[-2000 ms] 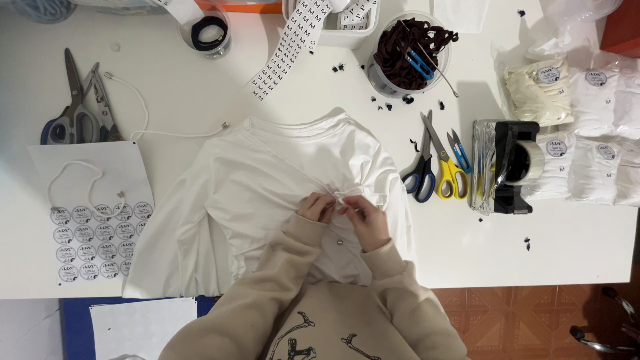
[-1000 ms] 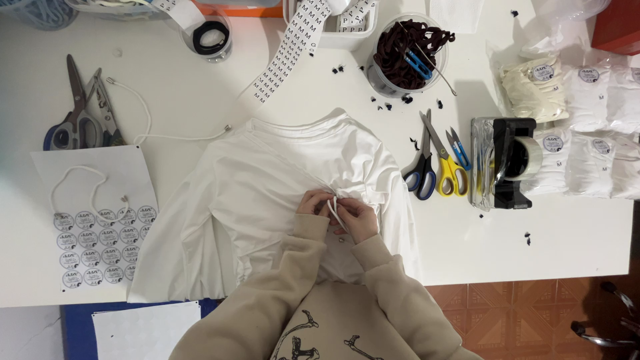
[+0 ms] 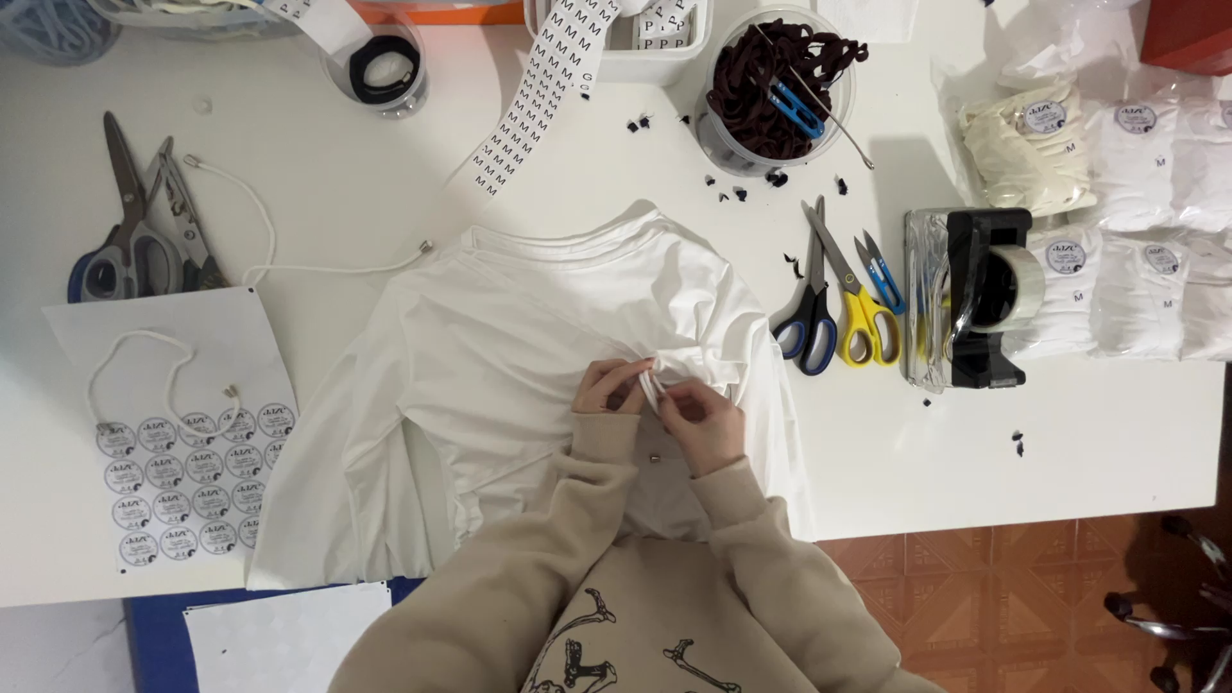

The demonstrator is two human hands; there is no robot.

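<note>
A white long-sleeved garment [image 3: 539,318] lies spread on the white table, its neckline toward the far side. At its chest my left hand [image 3: 611,387] pinches a white drawstring [image 3: 649,390] between thumb and fingers. Close beside it on the right, my right hand [image 3: 703,423] grips the same string and gathered cloth. The fabric is bunched around my fingertips, and the fingers hide how the string is looped. Just below the hands a small metal cord end [image 3: 655,459] rests on the garment.
Right of the garment lie blue-handled scissors [image 3: 808,332], yellow-handled scissors [image 3: 869,332], thread snips [image 3: 881,274] and a tape dispenser [image 3: 967,298]. Bagged garments [image 3: 1064,289] stand farther right. Left are grey scissors [image 3: 135,250] and a sticker sheet [image 3: 192,481]. A tub of dark cords [image 3: 707,125] stands beyond.
My hands stay at the garment's chest; the fingers have shifted on the white string, and my right hand now sits slightly lower and more apart from the left.
</note>
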